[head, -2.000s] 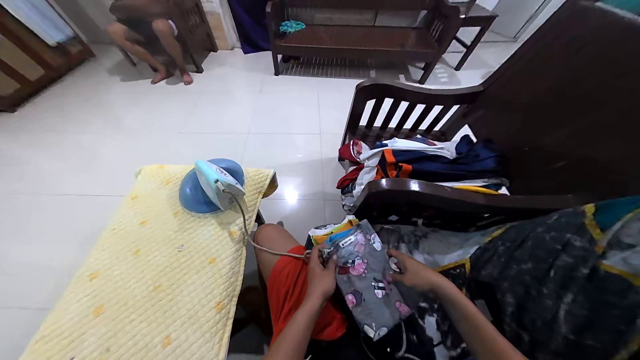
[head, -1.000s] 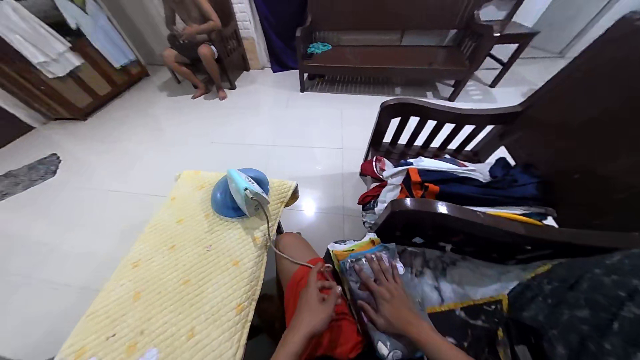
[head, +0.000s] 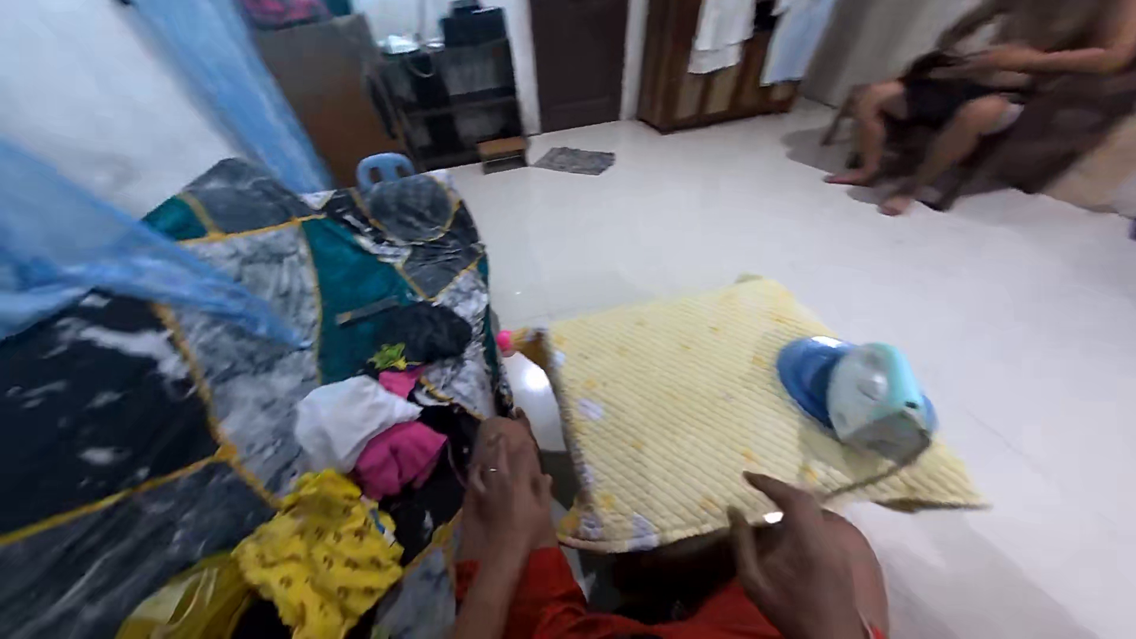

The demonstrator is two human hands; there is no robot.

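Observation:
My left hand (head: 506,493) rests on my left knee, a ring on one finger, with no object seen in it. Over my other thigh hangs my right hand (head: 790,550), fingers spread and holding nothing, close to the near edge of the yellow quilted pad (head: 674,382). A teal and white clothes iron (head: 879,399) leans on a blue round stand (head: 809,373) at the pad's right side. To the left of my left hand lie a yellow patterned cloth (head: 324,550), a pink cloth (head: 399,457) and a white cloth (head: 351,417) on the patchwork-print bed cover (head: 266,284).
A seated person (head: 958,98) is at the upper right. Light blue netting (head: 204,257) hangs over the bed. A blue plastic chair (head: 384,167), a grey floor mat (head: 575,161) and a wooden cabinet (head: 683,89) stand or lie farther back. The iron's cord runs toward my right thigh.
The view has swung far to the left. My left hand was near my lap and my right hand lay flat on folded clothing; now the left is on my knee and the right is off the clothing.

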